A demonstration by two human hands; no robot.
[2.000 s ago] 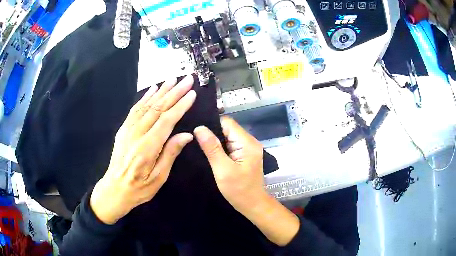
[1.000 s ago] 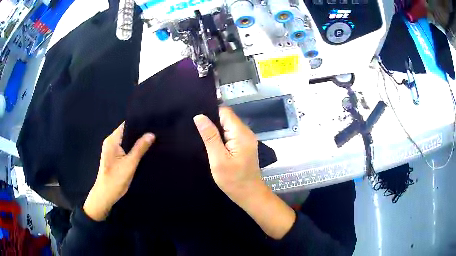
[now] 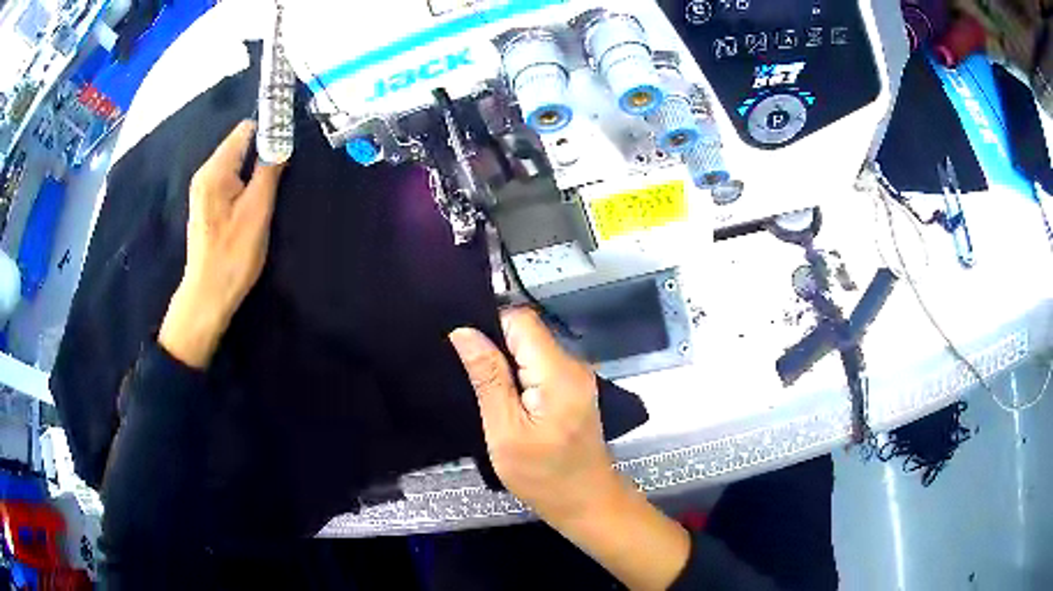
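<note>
A black garment panel [image 3: 370,312] lies on the white machine table, its upper right part at the presser foot [image 3: 464,219] of the overlock machine [image 3: 427,72]. My left hand [image 3: 225,237] is at the far left part of the black cloth, thumb and fingers closed around it; the fingertips are partly hidden. My right hand [image 3: 537,398] grips the cloth's right edge between thumb and fingers, below the presser foot. A thin black strip [image 3: 531,294] runs from the needle area towards the scrap opening [image 3: 618,323].
More black cloth [image 3: 116,254] lies at the left. A ruler tape [image 3: 739,444] follows the front edge. Blue thread snips [image 3: 956,214] lie at the right, near a loose pale thread. The dark control panel [image 3: 785,69] is at upper right. A black cross-shaped piece [image 3: 841,329] is on the table.
My left hand has moved up and outward to the left with the cloth. My right hand has moved slightly down. The panel is spread wider, and the table's front edge shows below it.
</note>
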